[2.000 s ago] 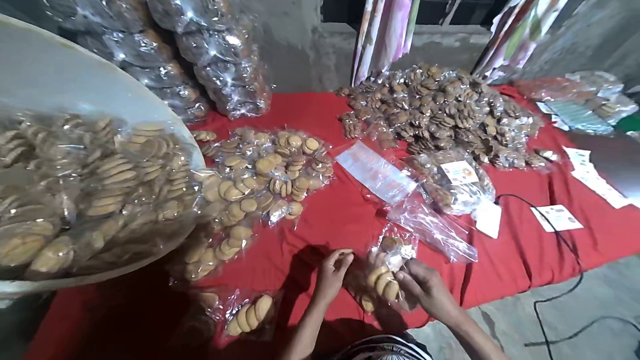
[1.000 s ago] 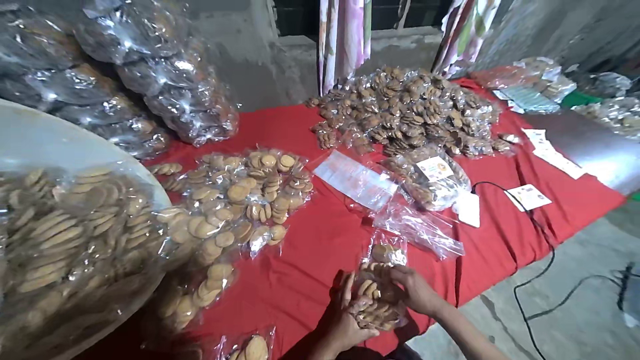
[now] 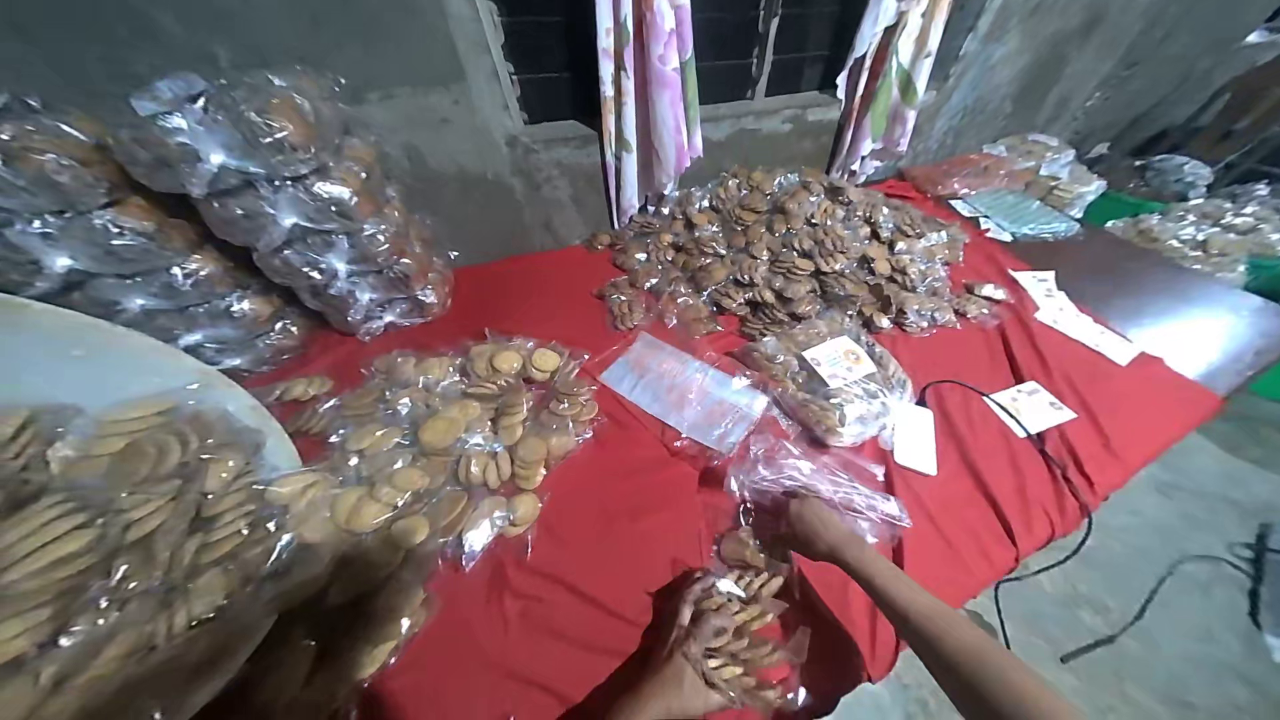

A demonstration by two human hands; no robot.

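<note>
My left hand point(image 3: 675, 650) is wrapped around the side of a clear plastic bag of round biscuits point(image 3: 745, 635) near the table's front edge. My right hand point(image 3: 815, 525) is beyond that bag, at the near edge of a heap of loose clear plastic bags point(image 3: 800, 475); its fingertips are hidden, and a small shiny thing shows beside them. A flat stack of clear bags point(image 3: 685, 390) lies behind. To its right sits a filled biscuit bag point(image 3: 835, 380) with a printed card on top.
Packed biscuits point(image 3: 450, 430) spread at left beside a large pale basin point(image 3: 230, 410) of bagged biscuits. A big pile of small packs point(image 3: 780, 250) stands at the back. Large packed bundles point(image 3: 300, 200) are stacked at back left. A white device point(image 3: 914, 438) with a black cable lies at right.
My right hand has left the biscuit bag and moved to the loose plastic bags. My left hand stays on the biscuit bag. The view has shifted.
</note>
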